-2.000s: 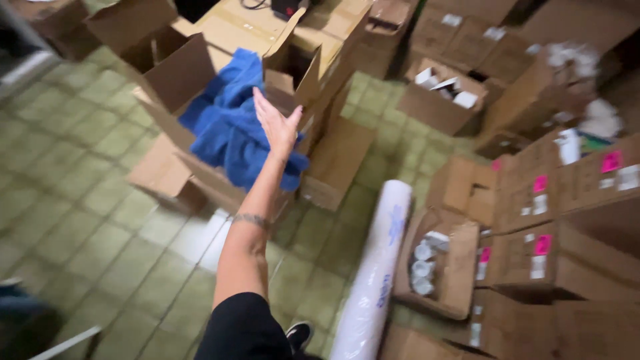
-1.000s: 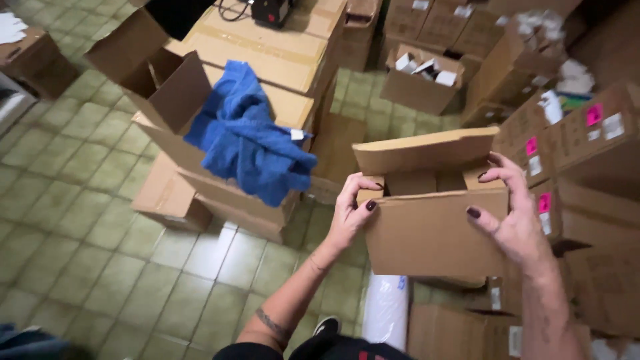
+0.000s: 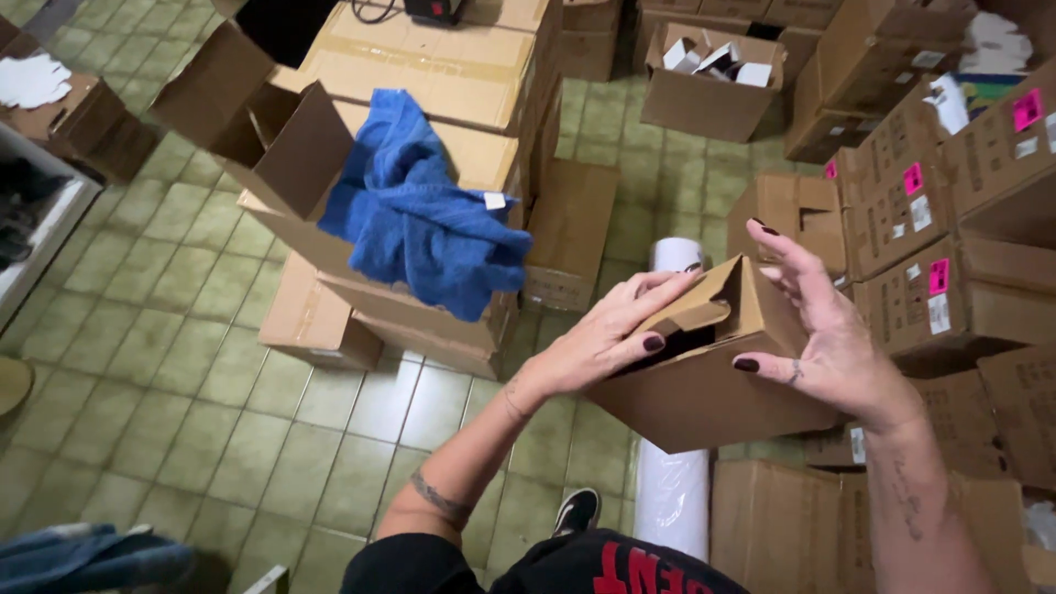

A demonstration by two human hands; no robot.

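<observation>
A small brown cardboard box (image 3: 709, 404) is held up in front of me, tilted, with its top flaps partly folded in and a dark gap between them. My left hand (image 3: 619, 330) grips its left side, fingers along the flap and thumb at the gap. My right hand (image 3: 825, 338) is at the right side, thumb by the top edge and fingers raised and spread; whether it bears any of the box's weight I cannot tell. Left of the hands, a blue cloth (image 3: 421, 206) with a white tag lies over stacked cartons, beside an open cardboard box (image 3: 305, 148).
Stacked cartons (image 3: 429, 49) stand ahead, a black device (image 3: 435, 10) on top. Cartons with pink labels (image 3: 899, 214) line the right side. A plastic-wrapped white roll (image 3: 672, 503) lies on the tiled floor below the box. An open carton of small boxes (image 3: 709, 99) stands farther back.
The small box has turned and tilted, and its upright flap has come down over the opening. Two seconds ago my one visible hand was at the blue cloth, with no box held in view.
</observation>
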